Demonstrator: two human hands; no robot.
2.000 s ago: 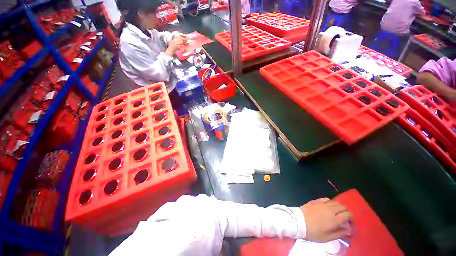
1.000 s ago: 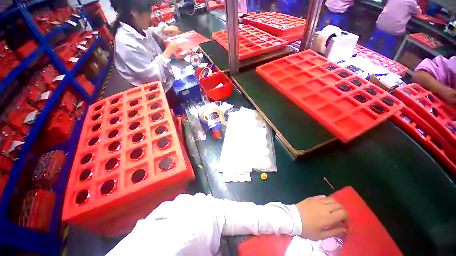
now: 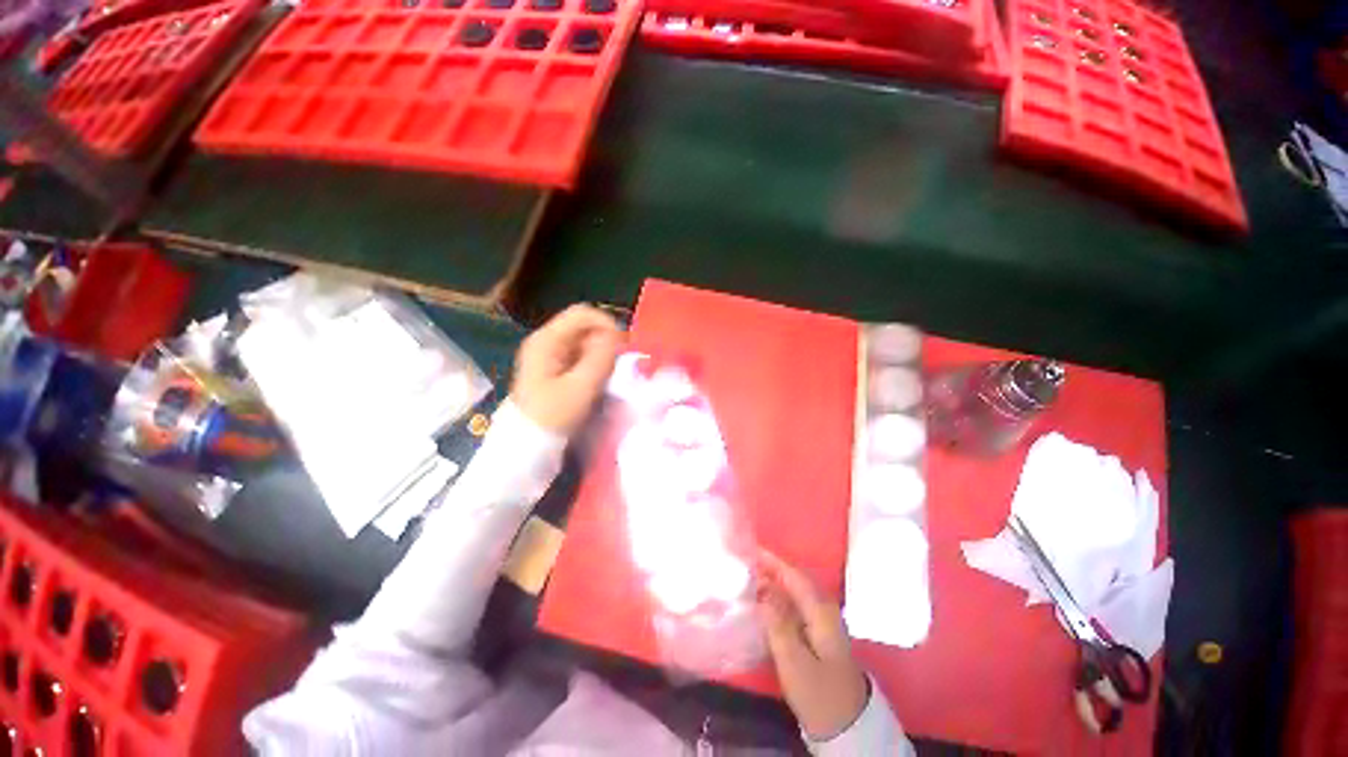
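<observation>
A clear glossy film sheet with round discs (image 3: pixel 680 488) glares white on the left part of the red mat (image 3: pixel 798 355). My left hand (image 3: pixel 565 367) is at its upper left end, fingers bent; whether it grips the film is hidden by blur and glare. My right hand (image 3: pixel 810 645) is at its lower right edge, fingertips touching the film. A whitish disc strip (image 3: pixel 893 481) lies upright mid-mat. Scissors (image 3: pixel 1079 621) lie on crumpled white cloths (image 3: pixel 1091 510) at the mat's right. A clear bottle with a metal top (image 3: pixel 1002 399) stands near the mat's upper right.
Bags with white contents (image 3: pixel 333 392) lie left of the mat, beside a bag with blue and orange items (image 3: pixel 200 422). A yellow note (image 3: pixel 532 555) touches the mat's left side. Red trays (image 3: pixel 392 89) line the back; another tray stack (image 3: pixel 163 651) stands lower left.
The view has swung right and down, showing the whole mat, the strip, bottle, cloths and scissors. My right hand has come into view. The film now shows stretched between my hands.
</observation>
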